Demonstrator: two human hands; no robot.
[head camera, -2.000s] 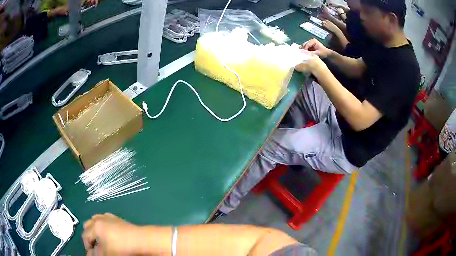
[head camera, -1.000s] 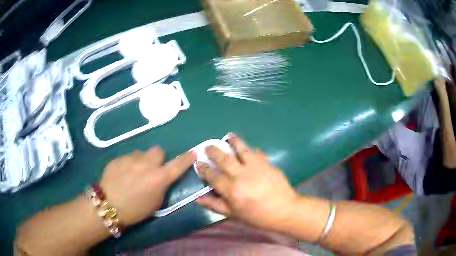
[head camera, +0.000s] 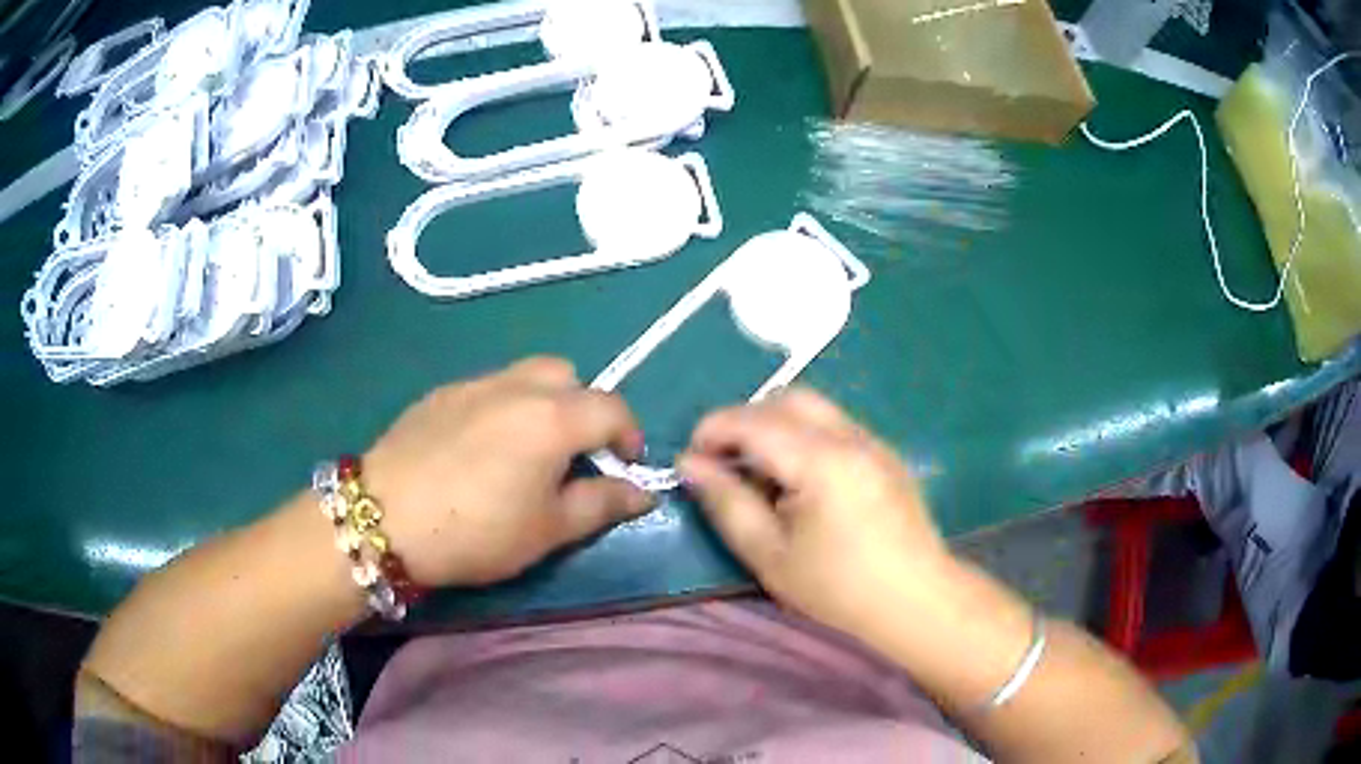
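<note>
A white plastic frame (head camera: 788, 293) lies slanted on the green bench, its round disc at the upper right and its rounded open end towards me. My left hand (head camera: 500, 470) pinches the rounded end from the left, thumb and forefinger on the rim. My right hand (head camera: 814, 485) has its fingertips closed at the same end, just right of the left fingertips. A tiny pale piece may be between the fingertips; it is too small to tell.
Laid-out frames (head camera: 634, 206) lie beyond the hands. Overlapping stacked frames (head camera: 142, 291) are at the left. Thin rods (head camera: 911, 179) lie in a pile before a cardboard box (head camera: 955, 75). A white cord (head camera: 1206, 224) loops towards a yellow bundle (head camera: 1306, 224). Red stool parts show at the right.
The view has swung left and down. My hands have moved from the frame's disc end to its rounded end, and the disc is now uncovered.
</note>
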